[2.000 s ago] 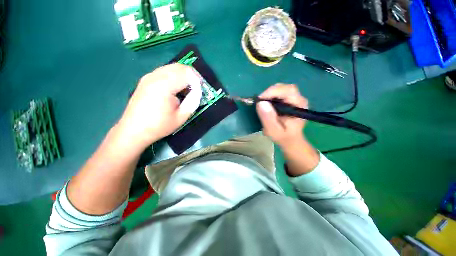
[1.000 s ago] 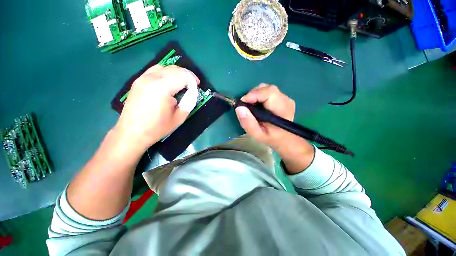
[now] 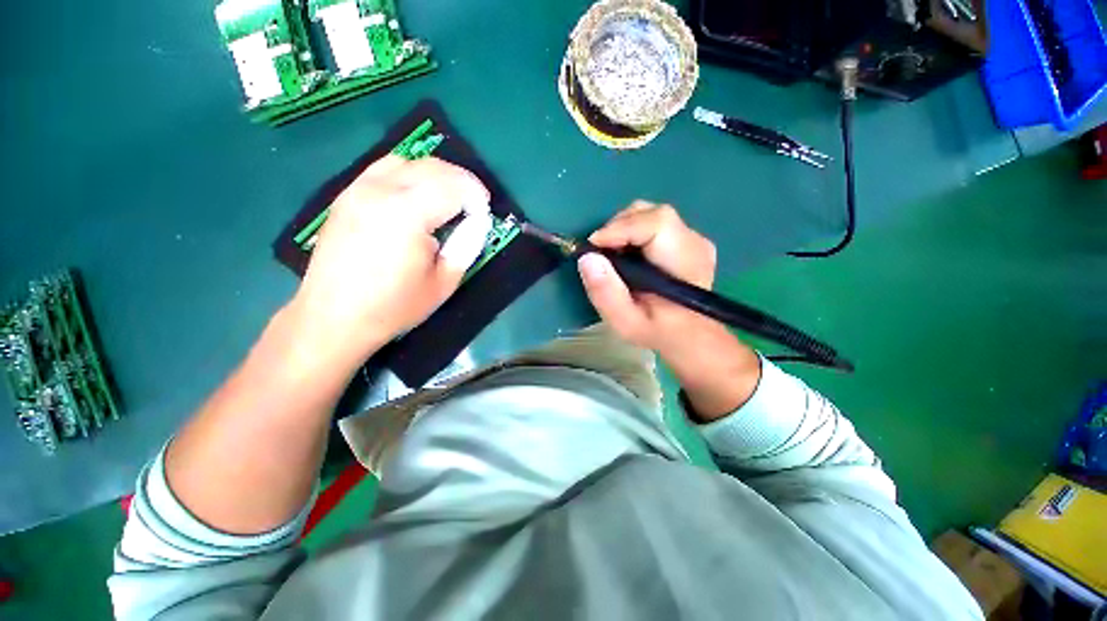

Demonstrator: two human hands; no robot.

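A green PCB panel (image 3: pixel 494 246) lies on a black work pad (image 3: pixel 444 341) in front of me, mostly hidden under my left hand. My left hand (image 3: pixel 395 237) is over the panel, thumb and fingers pinched together, with a white covering on the thumb; what lies between the fingertips is too small to tell. My right hand (image 3: pixel 652 269) grips the black soldering iron (image 3: pixel 716 311) like a pen. The iron's thin metal tip is at the panel's right end, close to my left fingertips.
A tan-rimmed pot (image 3: pixel 630 67), dark tweezers (image 3: pixel 762 136), and a black soldering station (image 3: pixel 777 36) with a plugged-in cord stand at the far side. Board stacks are at far left (image 3: pixel 324 87) and left (image 3: pixel 61 359). A blue bin (image 3: pixel 1046 67) is far right.
The view has shifted, so the bench items sit lower and further left than at first. The iron's tip has moved inward onto the panel's right end. My left hand stays over the panel.
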